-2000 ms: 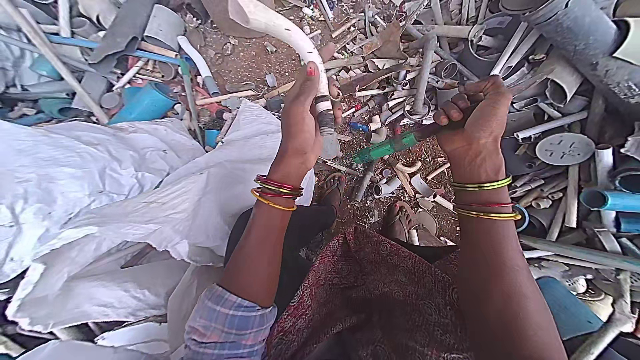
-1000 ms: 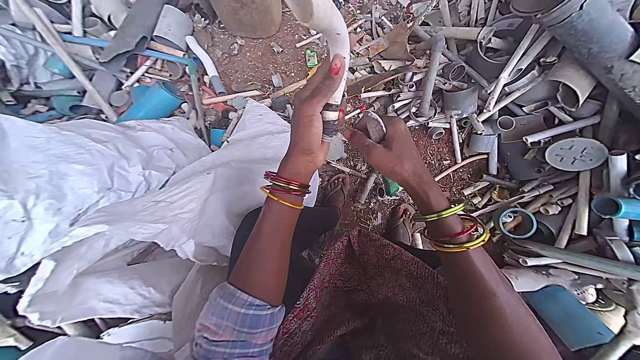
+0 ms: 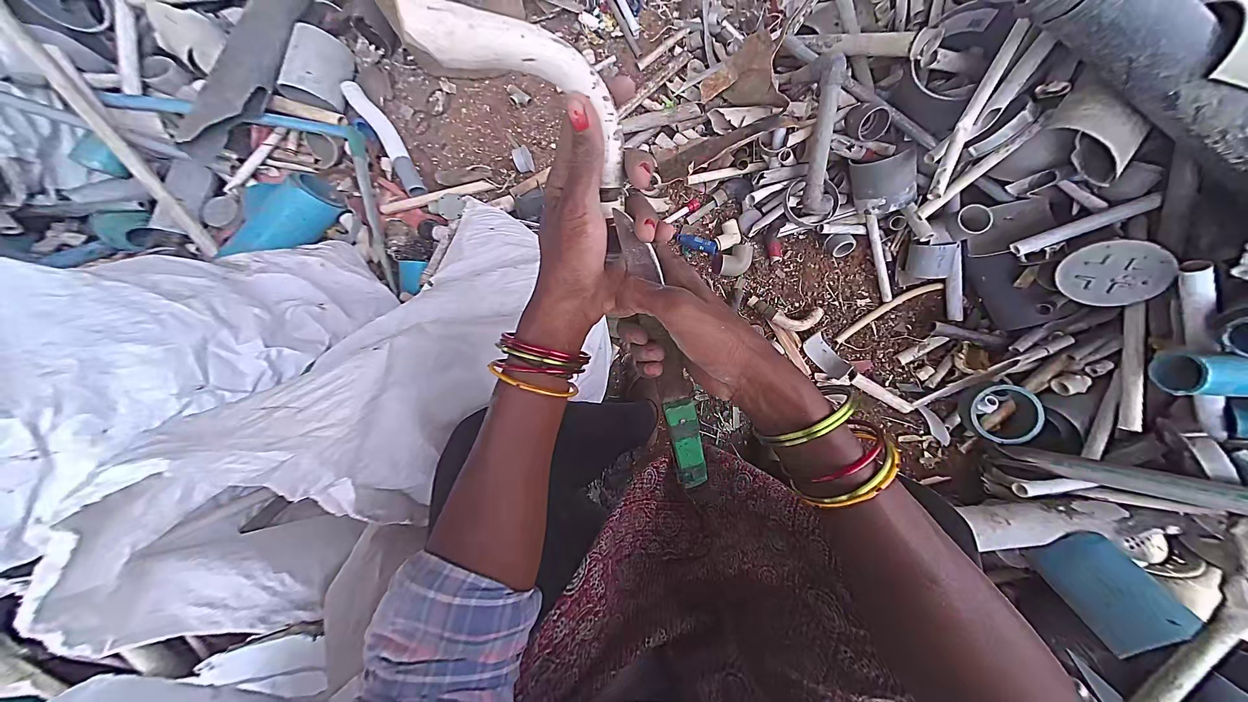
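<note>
My left hand grips the lower end of a curved white plastic pipe, its thumb raised along the near side. Close against it, my right hand is closed around a tool whose metal blade points up at the pipe's end. The tool's green handle end hangs below my right fist, above the patterned red cloth on my lap. Where blade and pipe meet is partly hidden by my fingers.
White sacks spread over the left side. Plastic pipe scraps lie all around, with a blue pipe piece at upper left, a round grey cover at right and a large grey pipe at upper right. Brown soil shows between them.
My right hand has moved left, from well apart to right beside my left hand. The tool's green end pointed toward the pipe two seconds ago; now it points down toward my lap.
</note>
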